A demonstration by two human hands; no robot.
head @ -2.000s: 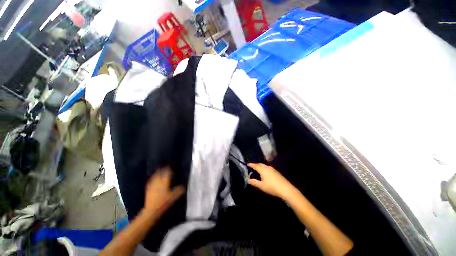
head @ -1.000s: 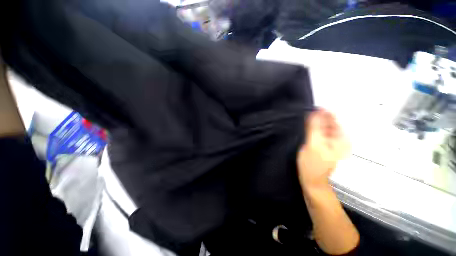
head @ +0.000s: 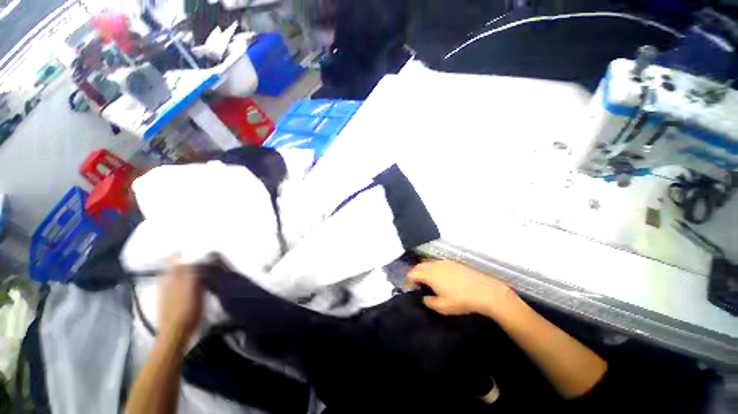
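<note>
A black and white garment (head: 267, 315) is bunched over my lap and the front left of the white sewing table (head: 518, 145). My left hand (head: 180, 299) is blurred and closed on the cloth at the left, by a black edge. My right hand (head: 453, 287) holds the garment at the table's front edge, with its fingertips on dark cloth. A black band on a white part of the garment lies on the table just beyond my right hand. Folds hide much of the garment.
The sewing machine (head: 663, 113) stands at the right, with dark-looped scissors (head: 697, 196) beneath its arm. A black device (head: 723, 283) is at the right edge. Blue crates (head: 61, 234) and red stools (head: 113, 182) are at the left. A measuring scale runs along the table's front edge.
The black cloth raised across the view a second ago is lowered, and white parts of the garment now show. My left hand has come into view; my right hand is now on the cloth by the table edge.
</note>
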